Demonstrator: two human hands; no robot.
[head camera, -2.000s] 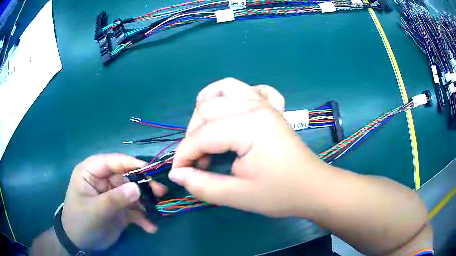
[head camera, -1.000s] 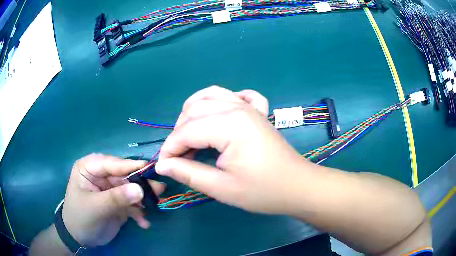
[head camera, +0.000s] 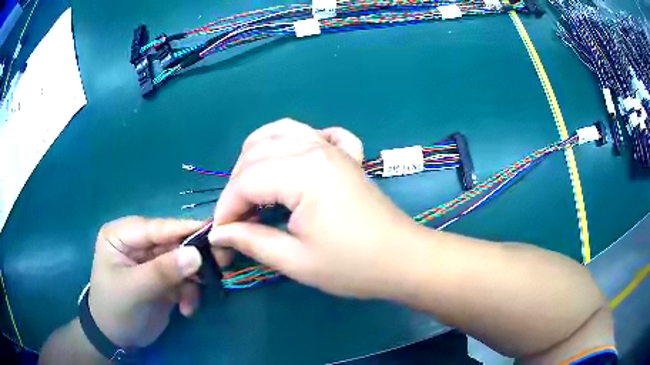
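My left hand, with a dark wristband, holds the black connector housing between thumb and fingers. My right hand pinches thin wires close to the top of that housing; the tips are hidden by the fingers. Loose wires with bright metal tips stick out left from behind my right hand. The wire harness runs right from the housing, partly behind my right hand. A second wide black connector ends the shorter bundle, beside a white label. A small connector ends the longer bundle.
Another harness with black housings at its left end lies across the top. Dark wire bundles lie at the right edge. A white paper sheet lies at the left. A yellow line crosses the green mat.
My right hand has moved left and closer to the housing with the wires. The harness and its wide connector have shifted slightly left. My left hand still holds the housing.
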